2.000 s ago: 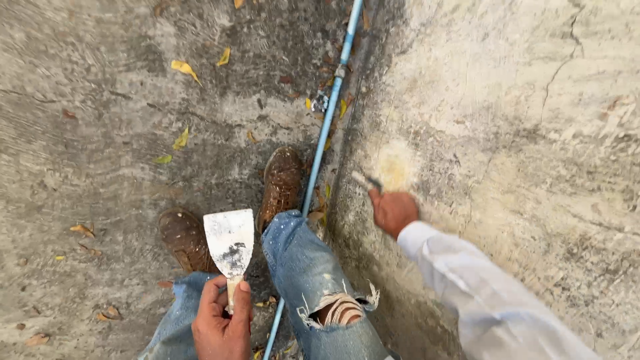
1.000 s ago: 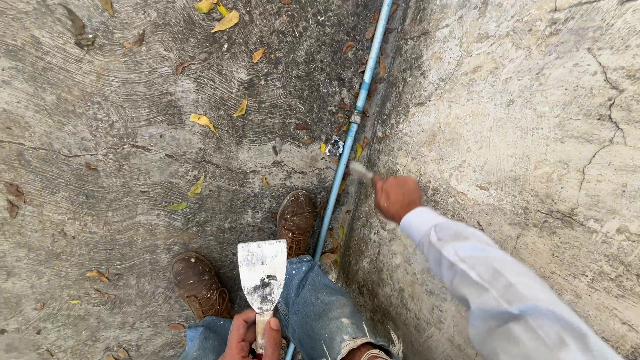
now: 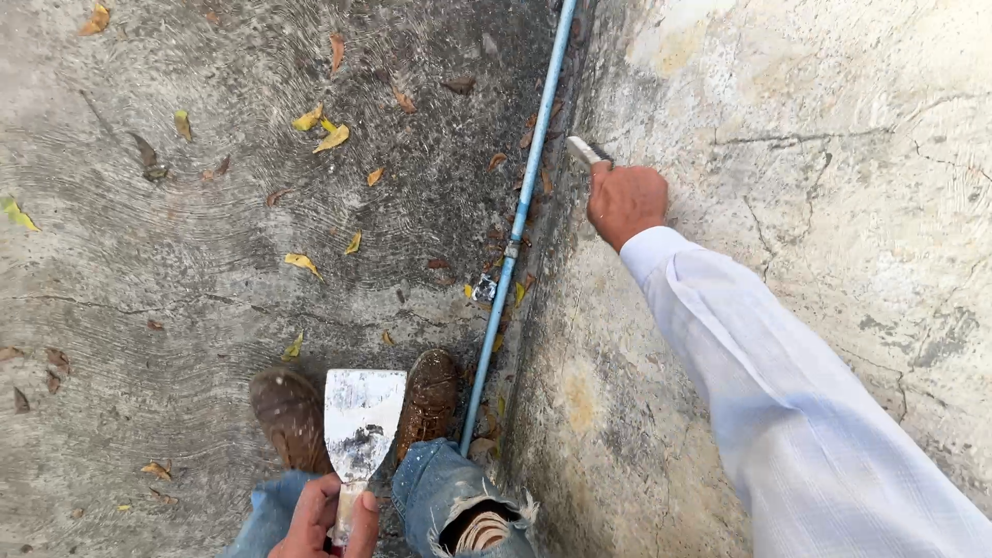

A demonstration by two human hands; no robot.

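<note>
My left hand [image 3: 329, 519], at the bottom, grips the handle of a putty knife [image 3: 363, 418]; its wide blade is smeared with white and points up and away from me. My right hand [image 3: 629, 203], in a long pale sleeve, is closed around a brush [image 3: 589, 153] with a light back and dark bristles. The brush is at the lower part of the weathered concrete wall [image 3: 775, 256], near its foot. Whether the bristles touch the wall cannot be told.
A blue pipe [image 3: 519, 221] with a metal clamp [image 3: 511, 249] runs along the wall's foot. Dry leaves [image 3: 333, 138] and a crumpled shiny scrap [image 3: 484, 288] lie on the rough concrete floor [image 3: 194, 256]. My brown boots [image 3: 428, 395] stand left of the pipe. Cracks cross wall and floor.
The view has shifted along the wall. My right hand, with the brush, has moved farther forward along the wall's lower part, past the pipe clamp. My left hand still holds the putty knife.
</note>
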